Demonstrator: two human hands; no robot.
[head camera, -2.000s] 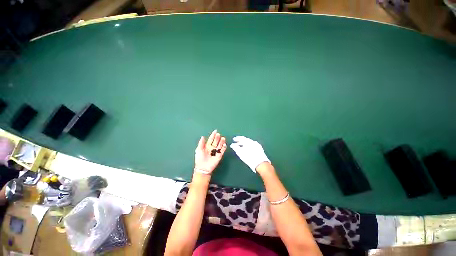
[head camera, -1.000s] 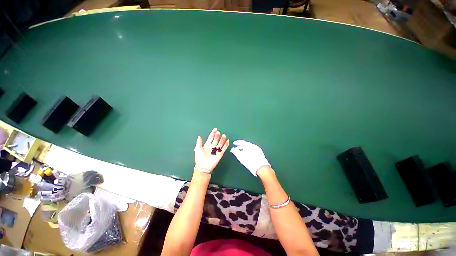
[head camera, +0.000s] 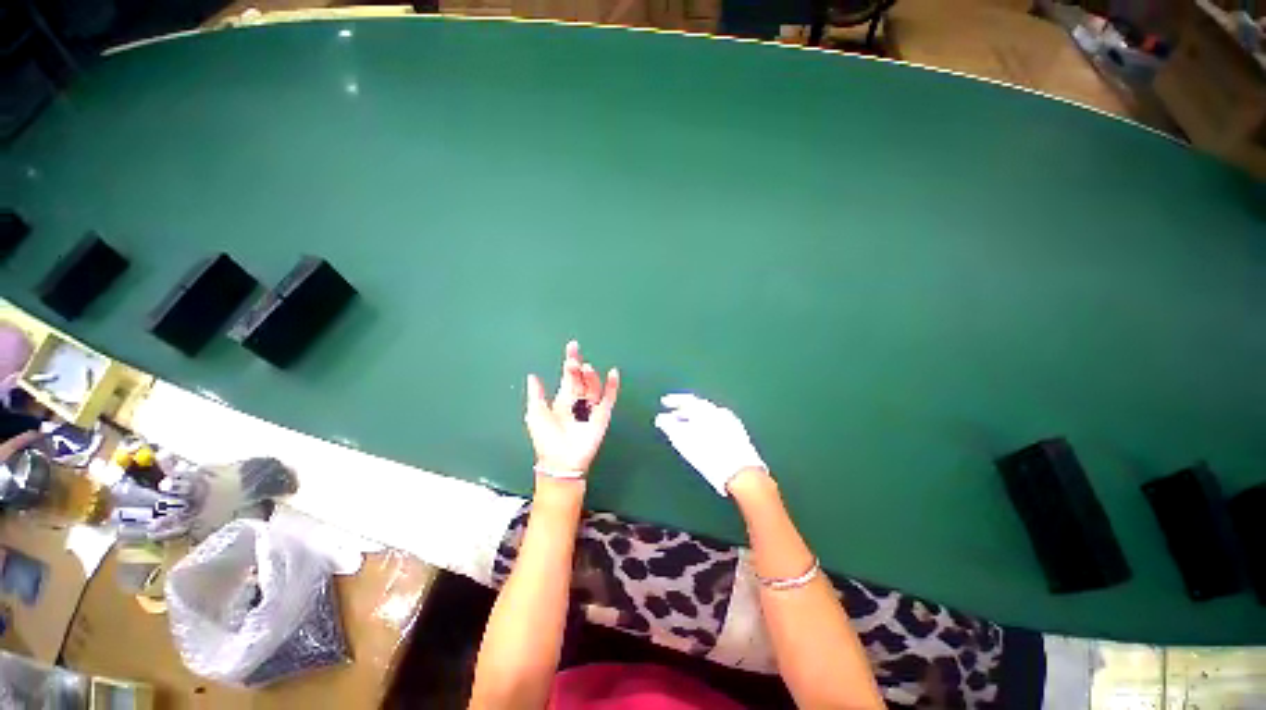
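My bare left hand (head camera: 569, 423) is palm up over the green belt, its fingers partly curled around small black bits (head camera: 582, 409) in the palm. My white-gloved right hand (head camera: 711, 440) is just to the right, apart from the left, back up; its fingertips are close together and I cannot tell if they hold anything. Black speaker units lie on the belt: the nearest on the left (head camera: 294, 311), beside another (head camera: 204, 302), and one on the right (head camera: 1064, 515). Neither hand touches a unit.
The green conveyor (head camera: 667, 208) spans the view. More units lie at both far ends. A leopard-print cloth (head camera: 653, 576) covers the near edge. On the left side table are a plastic bag of parts (head camera: 250, 603), a grey-white glove (head camera: 243, 488) and a yellow-edged tray (head camera: 65, 377). Cartons stand behind.
The units appear farther right. My left fingers have curled in over the black bits. The gap between my hands has grown a little. The view has shifted slightly.
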